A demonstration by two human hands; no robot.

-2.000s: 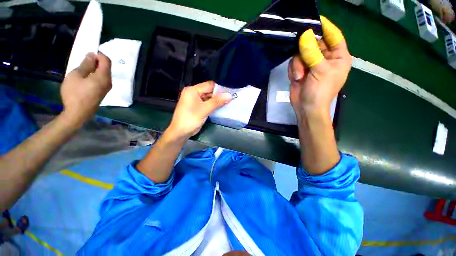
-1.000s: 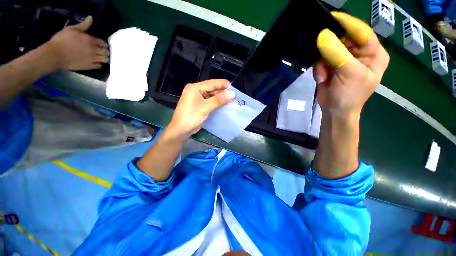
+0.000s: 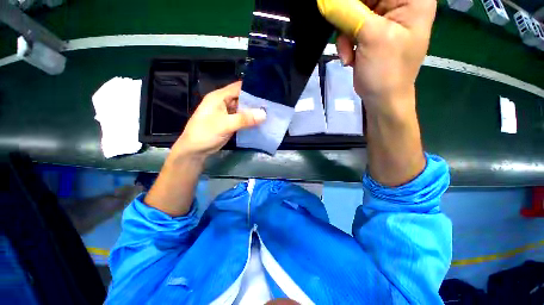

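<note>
My right hand (image 3: 388,50), with yellow finger cots (image 3: 346,15), holds the upper end of a glossy black smartphone (image 3: 271,65), tilted above the tray. My left hand (image 3: 209,125) pinches a white sleeve (image 3: 262,125) at the phone's lower end. The phone's lower edge meets the sleeve; how far it is inside cannot be told. The black tray (image 3: 161,140) lies behind my hands. Dark phones (image 3: 169,101) lie in its left slots. White-covered pieces with small labels (image 3: 343,89) lie in its right slots.
A fanned stack of white sleeves (image 3: 119,116) lies left of the tray. A white slip (image 3: 507,115) lies at the right. A pale rail (image 3: 465,74) runs behind. White boxes (image 3: 529,27) stand beyond it, and a red object (image 3: 532,202) is at the right edge.
The view has turned. The phone is more upright and further left against the sleeve. The other person's arm at the left has gone from the bench, and a dark shape now shows low left.
</note>
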